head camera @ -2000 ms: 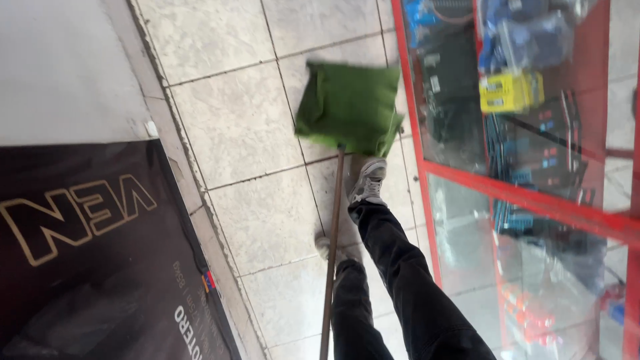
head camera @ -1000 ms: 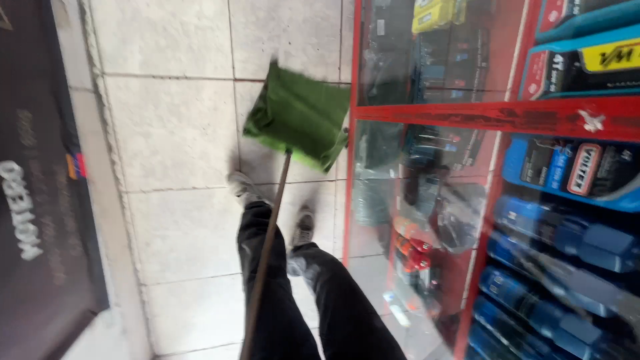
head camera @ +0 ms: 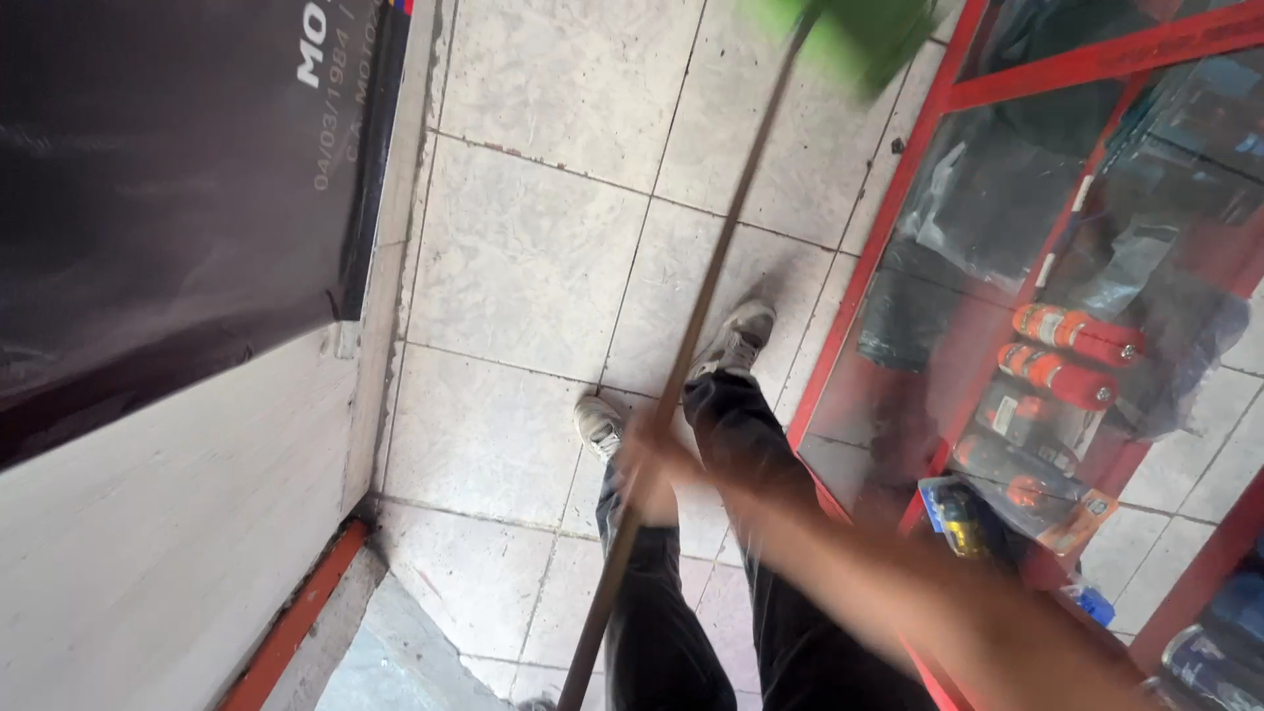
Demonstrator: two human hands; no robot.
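A long brown pole (head camera: 713, 259) slants from the bottom of the view up to a green cloth (head camera: 867, 38), which lies blurred against the tiled floor at the top edge. My right hand (head camera: 652, 472), on a bare forearm coming in from the lower right, is closed around the pole at mid-length, above my legs; it is motion-blurred. The pole's lower end runs out of view. My left hand is not seen.
A red-framed glass display case (head camera: 869, 247) with packaged goods and red-and-orange bottles borders the floor on the right. On the left is a white wall (head camera: 178, 533) with a dark printed banner (head camera: 178, 197). My shoes stand on pale floor tiles (head camera: 523, 267).
My right hand and forearm have come into view on the pole. The green cloth is now at the top edge, partly cut off. The view has shifted.
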